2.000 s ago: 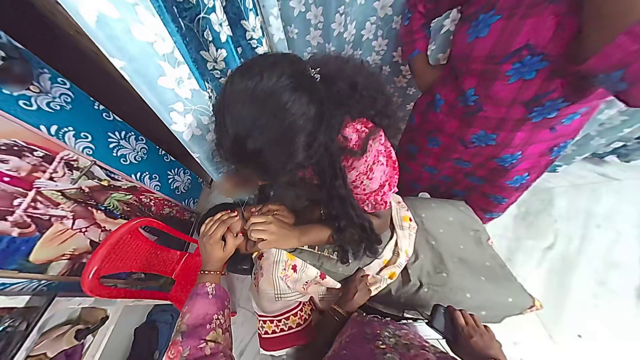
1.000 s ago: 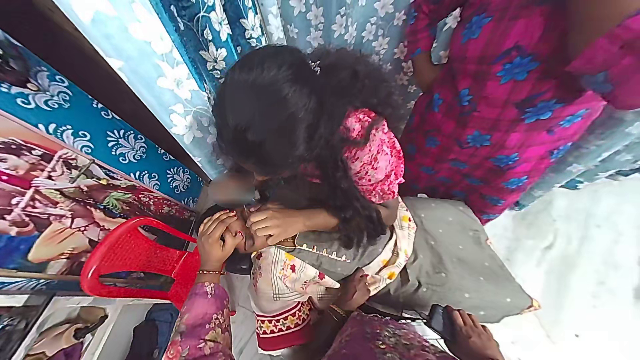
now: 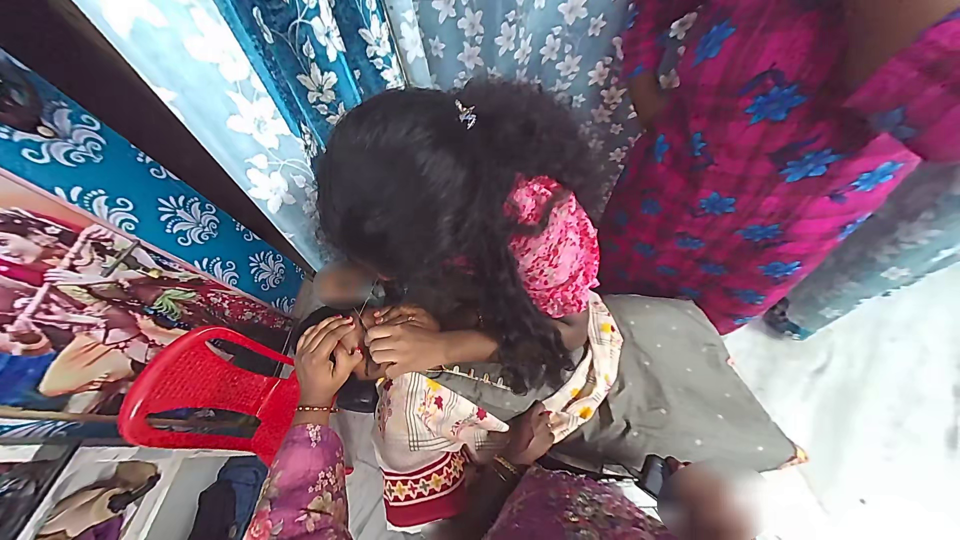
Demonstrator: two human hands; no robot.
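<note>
My left hand (image 3: 324, 356), beaded bracelet at the wrist, rests with bent fingers on the face of a reclining person, near the brow. A co-worker with long dark hair leans over that face. Their hands (image 3: 405, 345) are beside my fingers, and a thin thread (image 3: 361, 309) stretches up from them. What appears to be my right hand (image 3: 705, 499) is blurred at the lower right, around a dark handheld object (image 3: 654, 474). Another hand (image 3: 532, 435), with a gold bangle, lies by the cream floral scarf (image 3: 427, 412); whose it is cannot be settled.
A red plastic chair (image 3: 202, 382) stands at the left, in front of a large printed picture (image 3: 82, 322). Patterned curtains (image 3: 510, 45) hang behind. A person in a magenta dress (image 3: 735, 180) stands at the upper right. Folded cloths (image 3: 225, 499) lie at the lower left.
Compared with one second ago, more of the co-worker's second hand shows above the first, and the thread is visible. My left hand stays on the reclining person's face.
</note>
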